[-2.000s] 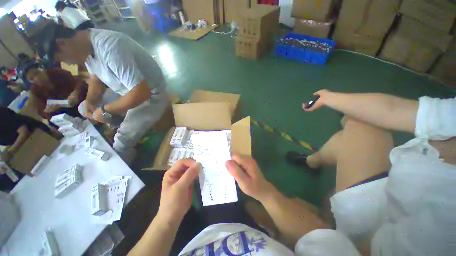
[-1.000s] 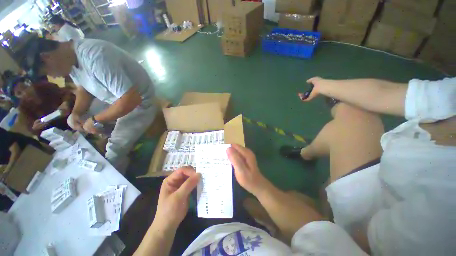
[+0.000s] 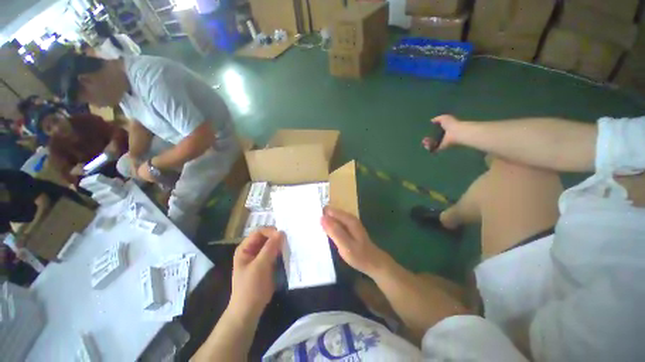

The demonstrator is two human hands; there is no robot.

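Observation:
A white instruction leaflet [image 3: 306, 240] is held upright above my lap, narrow and long, with its face mostly blank and faint print near the lower part. My left hand [image 3: 256, 260] pinches its left edge between thumb and fingers. My right hand [image 3: 346, 239] holds its right edge. Behind the leaflet the open shipping carton [image 3: 288, 164] stands on the floor, with rows of small white product boxes [image 3: 259, 196] in it. The leaflet hides part of the carton's contents.
The white table [image 3: 60, 307] at the left bears small boxes [image 3: 108, 266] and a leaflet stack [image 3: 177, 283]. A person in grey [image 3: 177, 99] bends beside it. A seated neighbour's bare leg and arm [image 3: 523, 145] are at the right. A blue crate [image 3: 429, 59] and brown cartons [image 3: 357, 39] stand behind.
The leaflet's visible face has gone from densely printed to mostly blank. Both hands still hold its edges. The whole view has shifted slightly.

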